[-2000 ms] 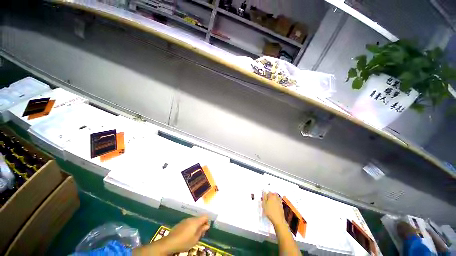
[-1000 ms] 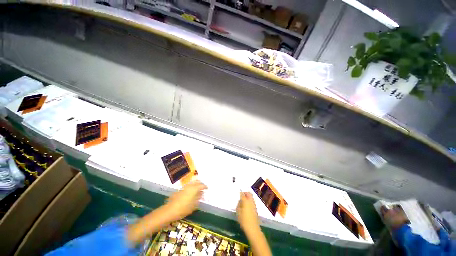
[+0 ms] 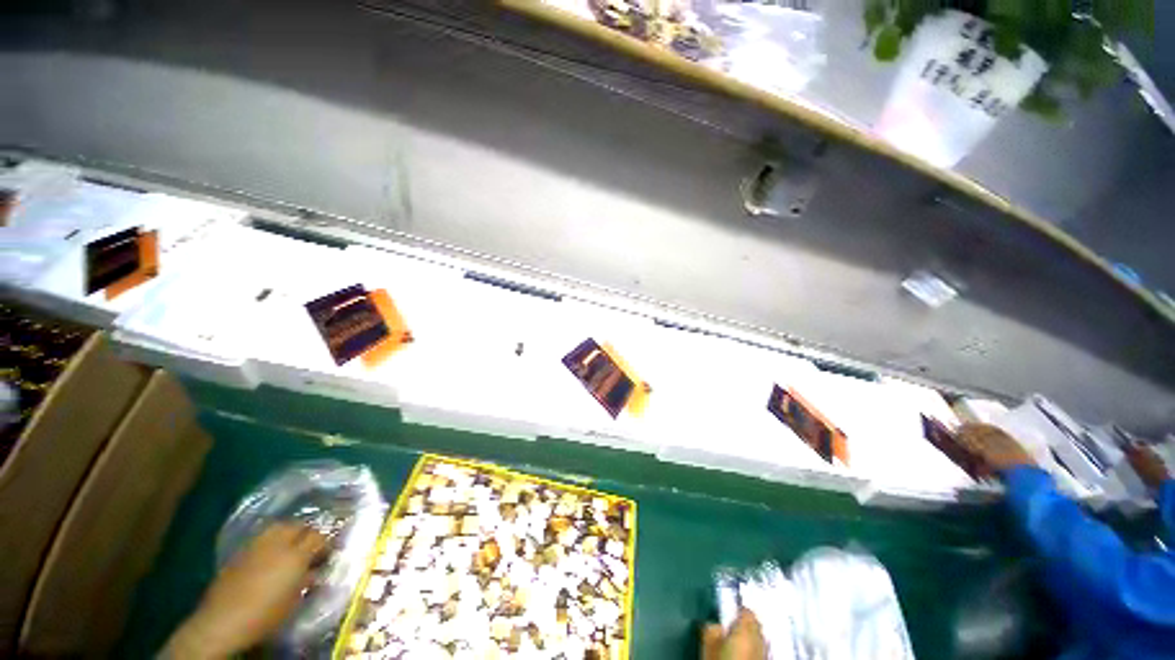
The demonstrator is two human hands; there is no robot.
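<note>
My left hand (image 3: 268, 578), blurred, is at the crumpled clear plastic bag (image 3: 354, 496); its fingertips reach over or into the bag, and any grip is unclear. The yellow-edged tray (image 3: 633, 548) is heaped with small white, brown and gold pieces (image 3: 496, 567). My right hand (image 3: 737, 640), cut off by the bottom edge, touches a whitish, shiny bagged bundle (image 3: 844, 606) right of the tray; its grip is unclear. Flat white boxes (image 3: 451, 368) run in a row behind, with dark and orange cards (image 3: 602, 377) and tiny dark spots on top.
A deep brown carton (image 3: 110, 503) stands at the left. Another person's hand (image 3: 999, 449) and blue sleeve (image 3: 1095, 554) are at the right end of the box row. Behind is a grey partition (image 3: 554, 194) with a shelf, a clear bag of pieces and a potted plant (image 3: 960, 77).
The view has tilted down. My left hand has moved from the boxes to the clear bag, and my right hand from the boxes to the whitish bundle, now in view. The other person's hand has reached the rightmost card.
</note>
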